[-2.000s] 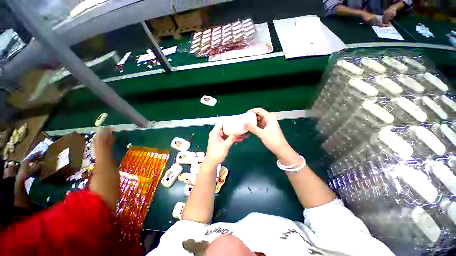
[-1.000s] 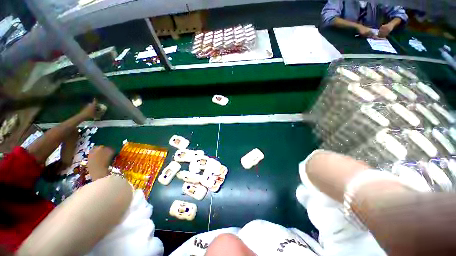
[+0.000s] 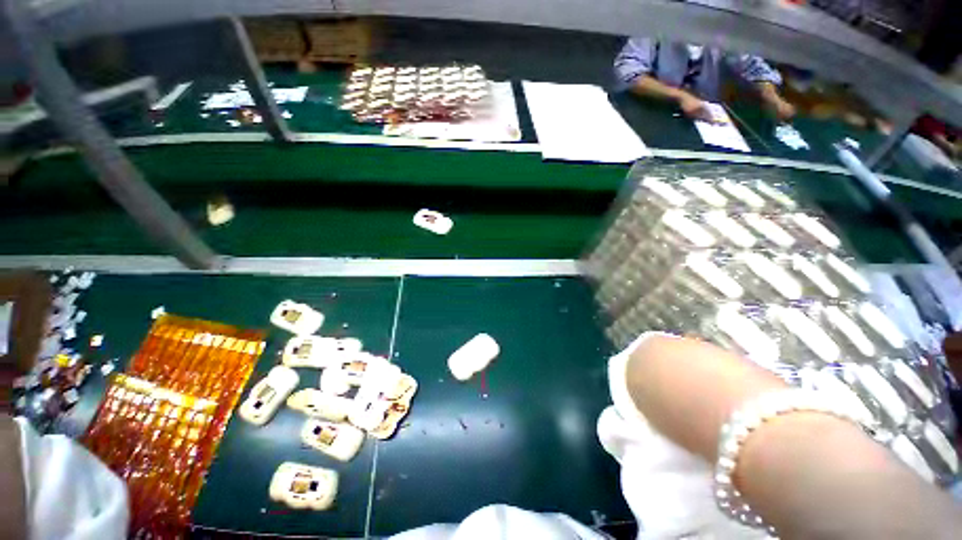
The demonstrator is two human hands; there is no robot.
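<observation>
Several cream plastic units lie loosely piled on the green bench, dark and reddish parts in their middles; one (image 3: 303, 485) lies nearest me. One plain, smooth cream unit (image 3: 474, 357) lies apart, right of the pile. A tall stack of clear blister trays (image 3: 643, 264) stands at right, cream units in its top pockets. My right forearm, with a white beaded bracelet, reaches past the stack's near side; the hand is outside the picture. Only my left sleeve and a bit of arm show at the lower left edge; that hand is out of view.
An orange strip sheet (image 3: 174, 406) lies left of the pile, small white bits (image 3: 63, 327) beyond it. Two cream units lie on the green belt (image 3: 327, 195). A slanted post (image 3: 127, 169) stands at left. Across the belt are a tray of units (image 3: 417, 95), paper (image 3: 580, 118) and a person's hands.
Two seconds ago both my hands held a cream unit over the bench; they have parted and left the picture. A smooth unit now lies there. The view has turned right.
</observation>
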